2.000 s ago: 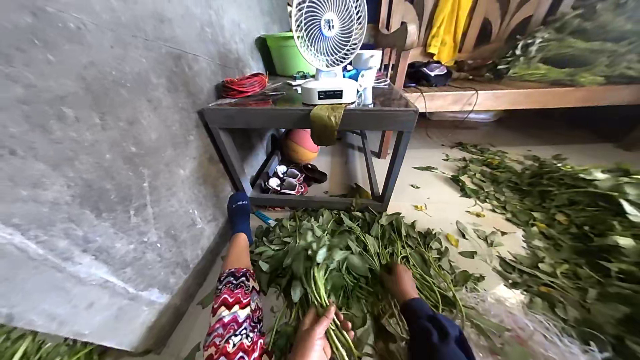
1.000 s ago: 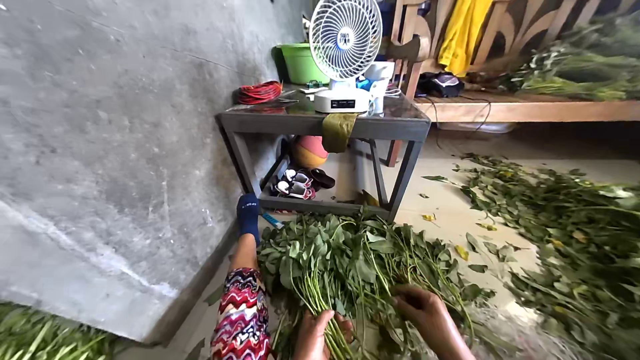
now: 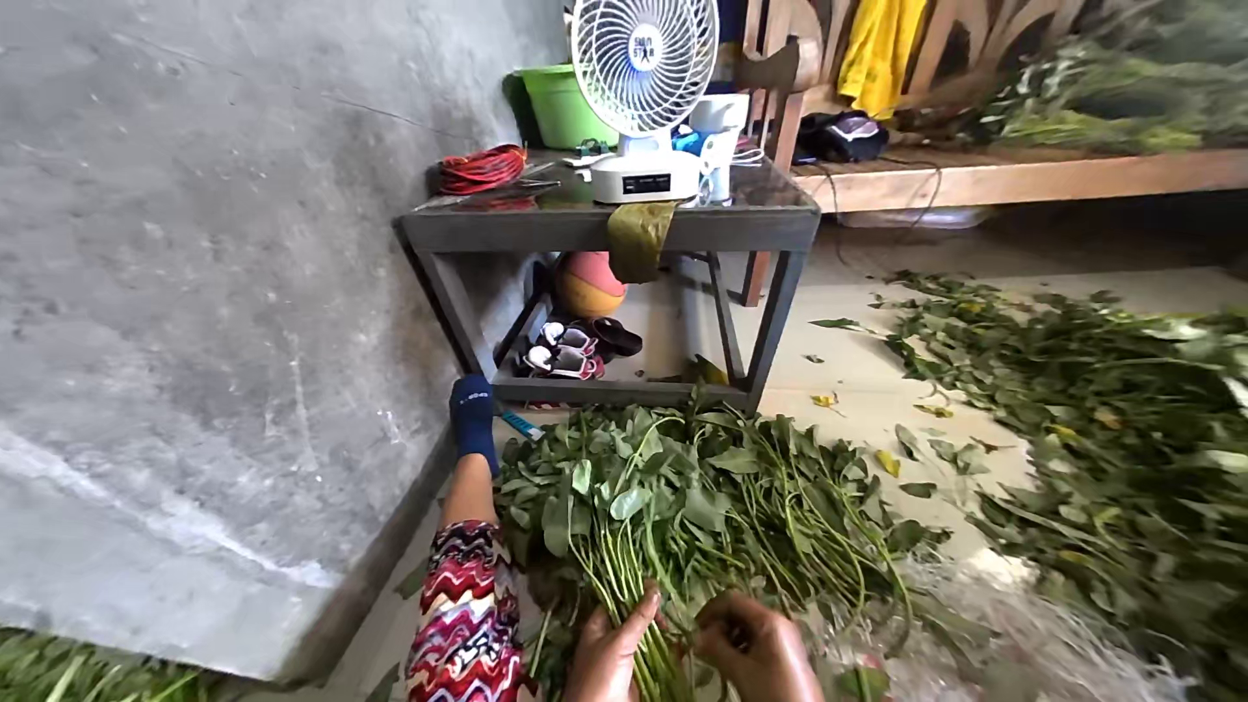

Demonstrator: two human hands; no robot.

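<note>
A bunch of leafy green stems [image 3: 624, 565] is held at its lower part by my left hand [image 3: 614, 648], thumb across the stalks. Close on its right is my right hand [image 3: 756, 648], fingers curled in beside the stems; whether it holds a stalk cannot be told. Beyond both hands a heap of the same leafy greens [image 3: 780, 497] lies on the floor, its stems pointing toward me. A teal-handled tool [image 3: 522, 425] lies at the heap's far left edge, by the table's leg.
Ahead stands a dark low table [image 3: 721, 229] with a white fan [image 3: 643, 180], red cable coil [image 3: 483, 171] and green tub [image 3: 565, 107]. My socked foot [image 3: 474, 414] is by the grey wall [image 3: 214, 292]. More greens [image 3: 1102, 419] lie at right, near white plastic netting [image 3: 1024, 634].
My right hand has come from the right part of the heap toward my left hand and is now close beside it. My left hand keeps its hold on the stems.
</note>
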